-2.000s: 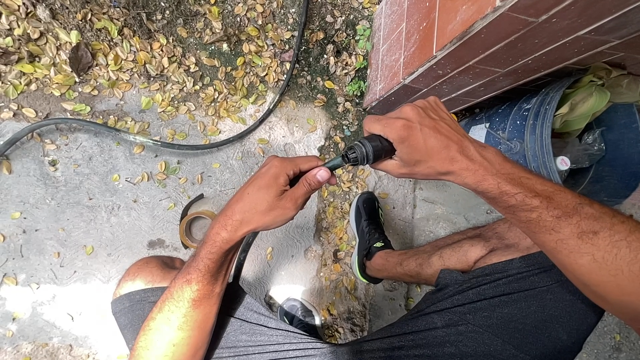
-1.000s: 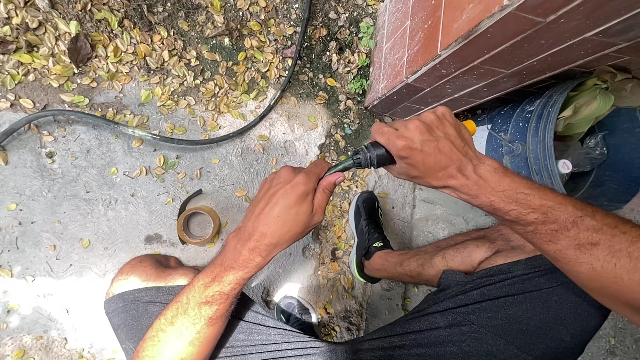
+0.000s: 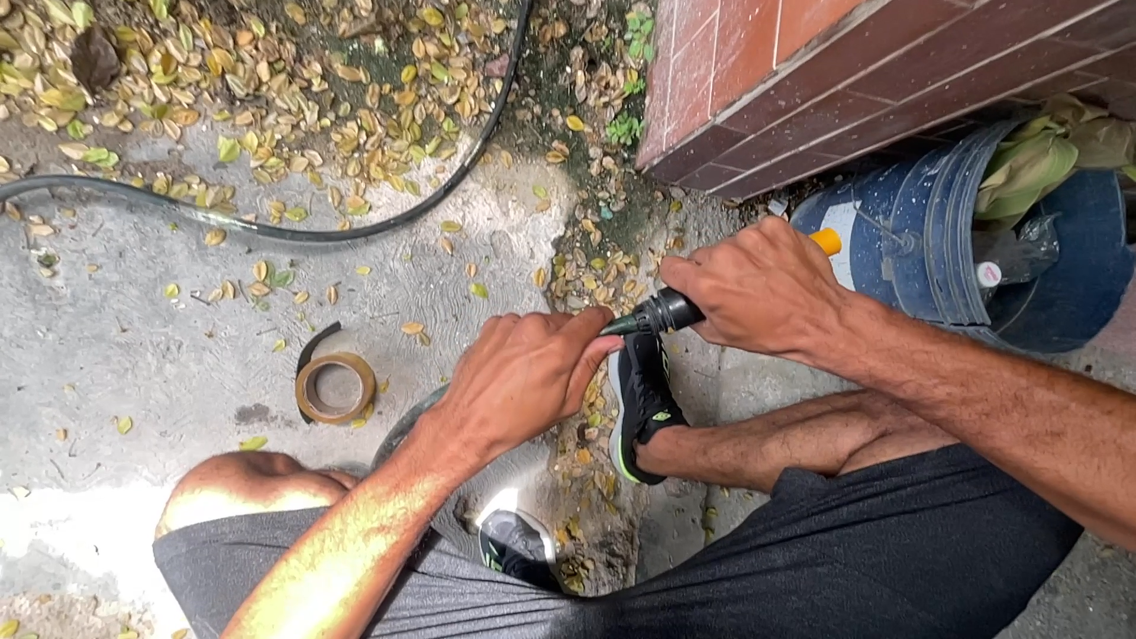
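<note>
My left hand grips a dark green garden hose close to its end, thumb and fingers pinched around it. That end runs into a ribbed black plastic fitting. My right hand is closed around the fitting's far part, which the fingers mostly hide. A yellow-orange tip sticks out beyond my right hand. Behind my left forearm the hose passes down toward my lap. On the concrete to the left lies a roll of brown tape, with a short black strip curving along its left side.
A blue plastic bucket with leaves and a clear bottle lies tipped at the right, beside a red tiled wall. More hose curves over the concrete at upper left among fallen leaves. My black shoe is below the fitting.
Since the first frame, the yellow-orange tip has come into sight beyond my right hand, and my left forearm no longer covers part of the tape roll. Both hands keep hold of the hose and fitting.
</note>
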